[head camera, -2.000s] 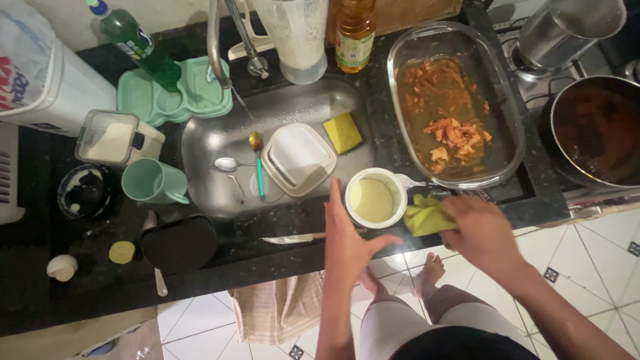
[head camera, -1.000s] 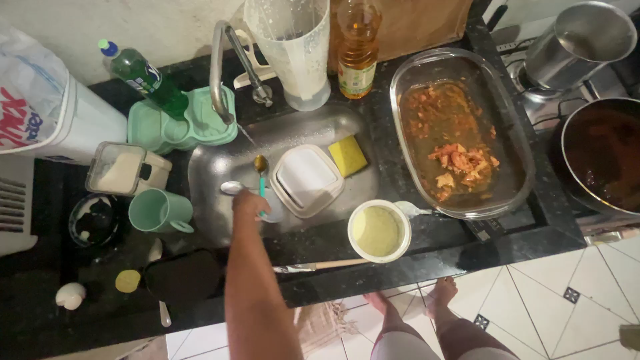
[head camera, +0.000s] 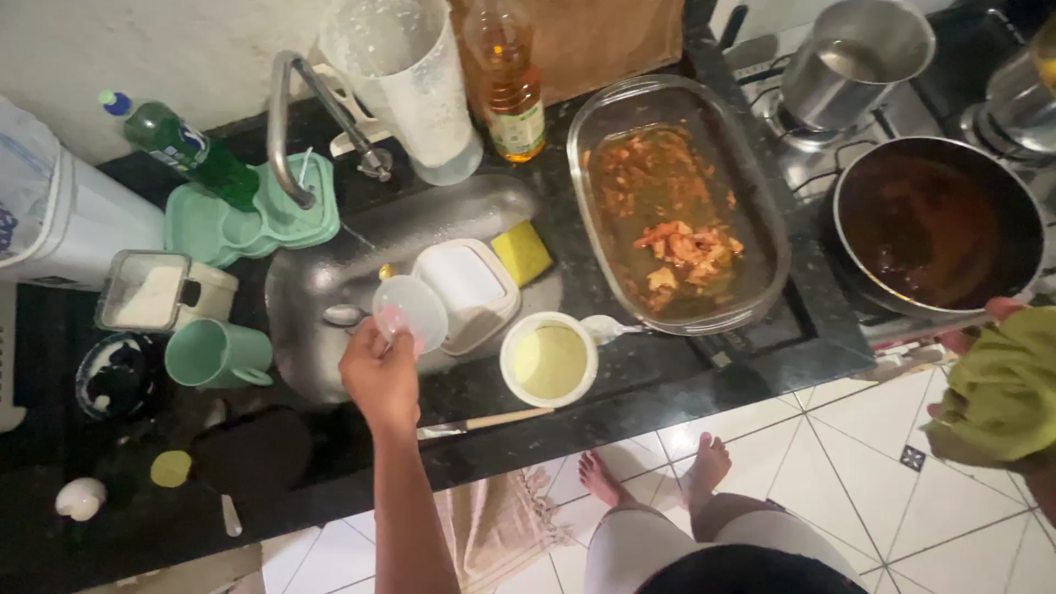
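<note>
My left hand (head camera: 381, 371) pinches a small translucent plastic cup or lid (head camera: 411, 312) over the metal sink (head camera: 309, 346). My right hand (head camera: 1002, 318), partly cut off at the right edge, grips a green cloth (head camera: 998, 384) beside the pot (head camera: 940, 227) of dark red liquid. In the sink lie a spoon (head camera: 342, 314), a white plastic container (head camera: 469, 285) and a yellow sponge (head camera: 521, 252). A white tub with pale yellow contents (head camera: 549, 360) stands at the sink's front right, next to a clear plastic spoon (head camera: 606, 328). A knife with a wooden handle (head camera: 507, 418) lies along the counter edge.
A glass baking dish (head camera: 780, 276) with shredded food stands right of the sink. Behind are an oil bottle (head camera: 516, 115), a blender jug (head camera: 437, 124) and the faucet (head camera: 285, 124). A green mug (head camera: 210, 355), an eggshell (head camera: 80, 499) and a green soda bottle (head camera: 186, 148) are left.
My left hand, reaching into the sink one second ago, now holds up the translucent piece. My right hand, out of view then, shows at the right edge with the cloth.
</note>
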